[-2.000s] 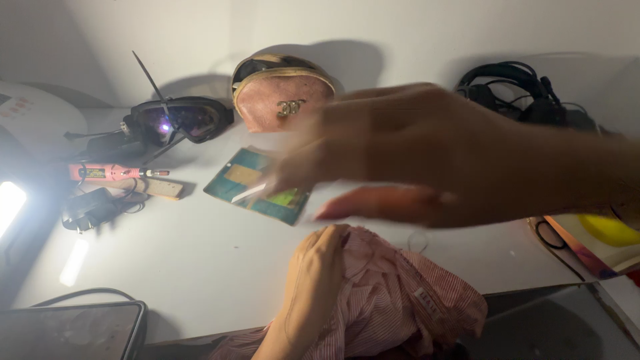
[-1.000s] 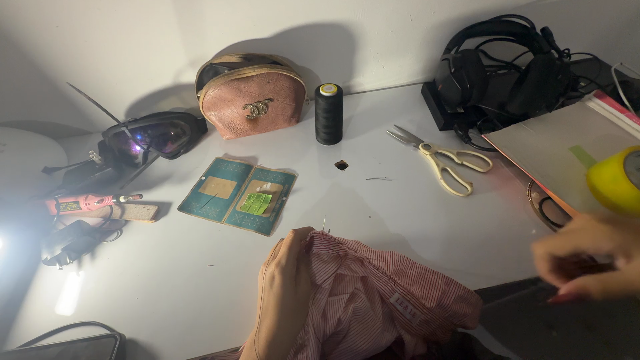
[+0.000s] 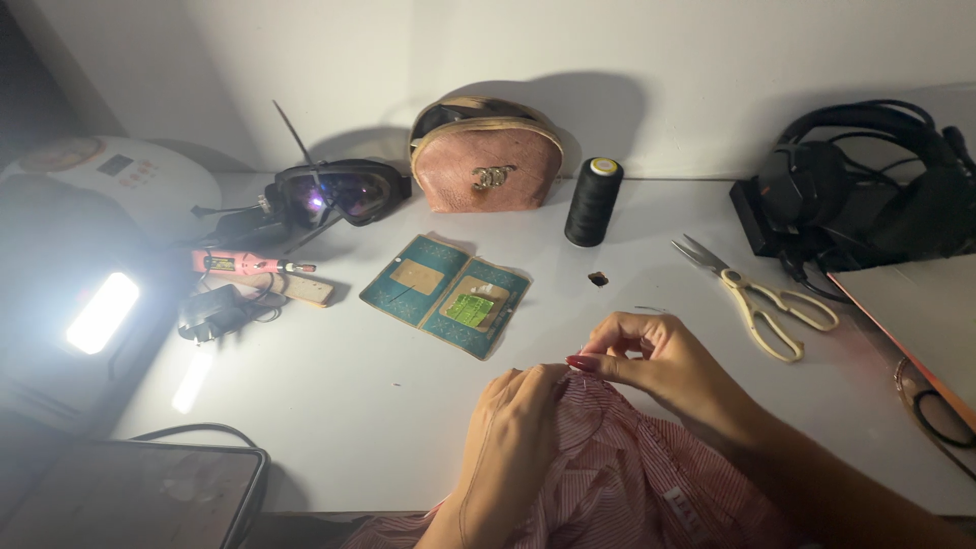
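My left hand [image 3: 515, 427] grips the gathered upper edge of a red-and-white striped cloth garment [image 3: 610, 465], and a thread lies over its back. Thumb and fingers of my right hand [image 3: 648, 354] pinch together at the same edge, touching the fabric beside my left fingertips; whether a needle is between them cannot be seen. Beyond my hands lies an open teal needle booklet [image 3: 446, 293] with a green patch. A spool of black thread [image 3: 593, 202] stands upright behind my right hand. Scissors with cream handles [image 3: 755, 297] lie to the right, blades slightly apart.
A pink pouch [image 3: 488, 164] and goggles [image 3: 335, 191] stand by the wall. A pink rotary tool [image 3: 244, 263], a black adapter [image 3: 213, 313] and a bright lamp [image 3: 103, 313] are at left. A dark-framed device [image 3: 137, 488] lies front left. Headphones [image 3: 854, 175] and a flat board [image 3: 915, 305] are at right.
My right hand has come from the right side back to the garment's edge, beside my left hand. My left hand has kept its hold on the cloth.
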